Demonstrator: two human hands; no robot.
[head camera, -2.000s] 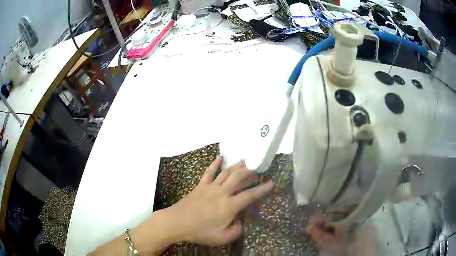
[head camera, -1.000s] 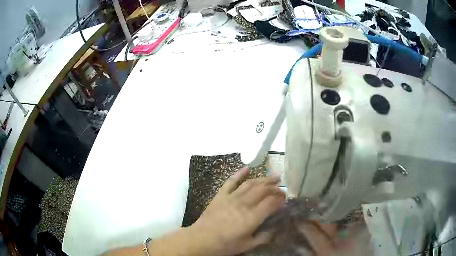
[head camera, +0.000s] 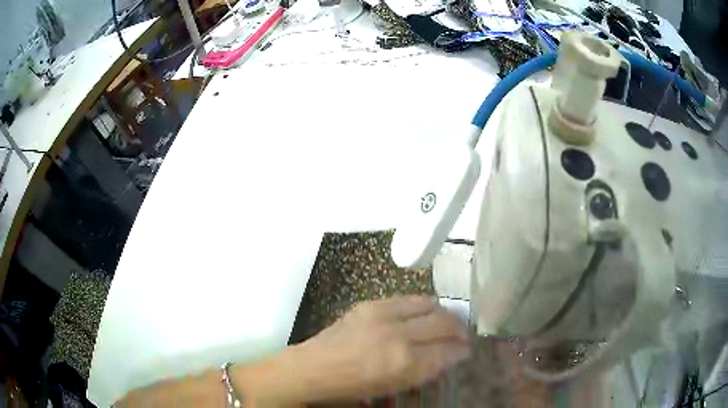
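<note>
A patterned fabric panel (head camera: 351, 267), dark with gold-brown speckles, lies on the white table left of the sewing machine (head camera: 519, 223). My left hand (head camera: 387, 347), with a bracelet at the wrist, lies flat over the panel's near part, its fingers pointing right toward the area under the machine head. My right hand (head camera: 551, 382) is a blurred patch below the head at the bottom; its fingers cannot be made out. The needle and presser foot are hidden behind the head. A blurred part of the fabric shows between the hands.
A white lamp paddle (head camera: 435, 211) on a blue arm (head camera: 503, 88) hangs over the panel's far edge. Mixed fabric scraps (head camera: 455, 28) lie behind the machine. A pink tray (head camera: 243, 44) is at the far edge. A speckled bundle (head camera: 80, 315) hangs low left, beside another table (head camera: 72, 96).
The panel first shifted right, toward the machine. My left hand has moved lower, with its fingers closer together, and shows more of the panel. The view has shifted slightly.
</note>
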